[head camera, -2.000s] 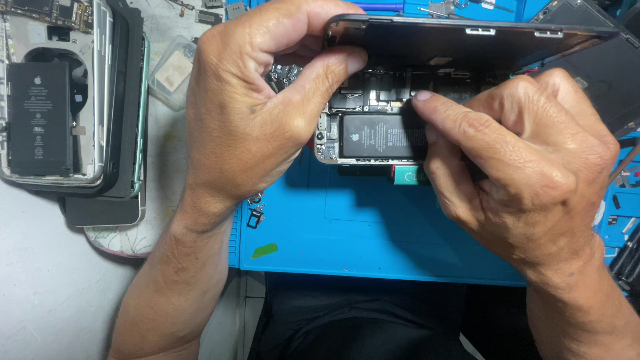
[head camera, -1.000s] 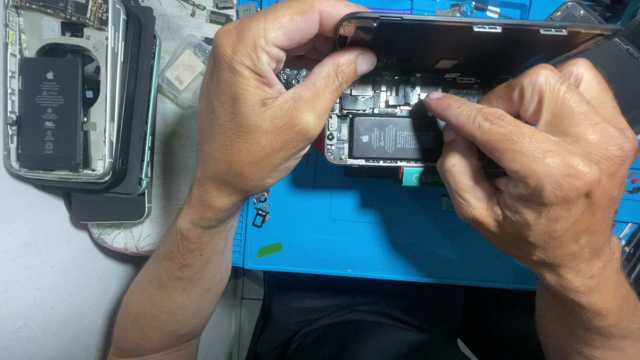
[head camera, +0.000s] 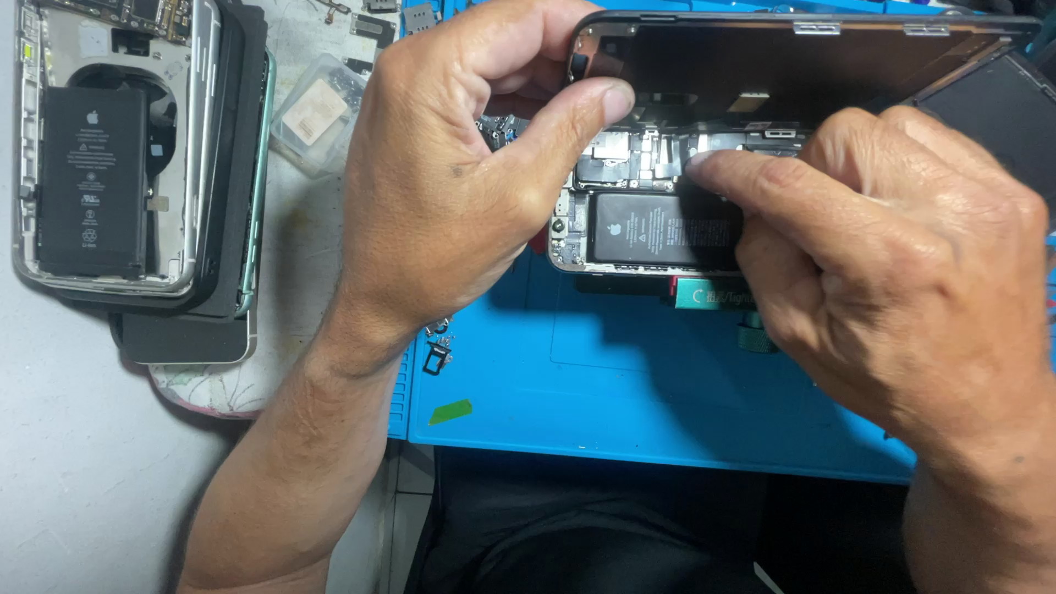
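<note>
An opened smartphone body (head camera: 569, 252) lies at upper centre, its black battery (head camera: 643, 227) exposed. My left hand (head camera: 462, 173) grips the left end of the phone's display assembly (head camera: 767, 70) between thumb and fingers, tilted up along the body's far side. My right hand (head camera: 891, 231) presses its index fingertip among the flex cables and connectors (head camera: 660, 157) above the battery; its other fingers are curled, and nothing shows held in them. Below the phone a green clamp-like fixture (head camera: 709, 294) with a knurled knob (head camera: 755, 334) shows, partly behind my right hand.
A blue work mat (head camera: 528, 396) lies under the phone, with a green tape piece (head camera: 450, 412) and small metal parts (head camera: 437, 355) near its left edge. Stacked phone housings (head camera: 198, 247) and a clear plastic box (head camera: 318, 115) stand left. Another dark phone panel (head camera: 990, 115) lies at right.
</note>
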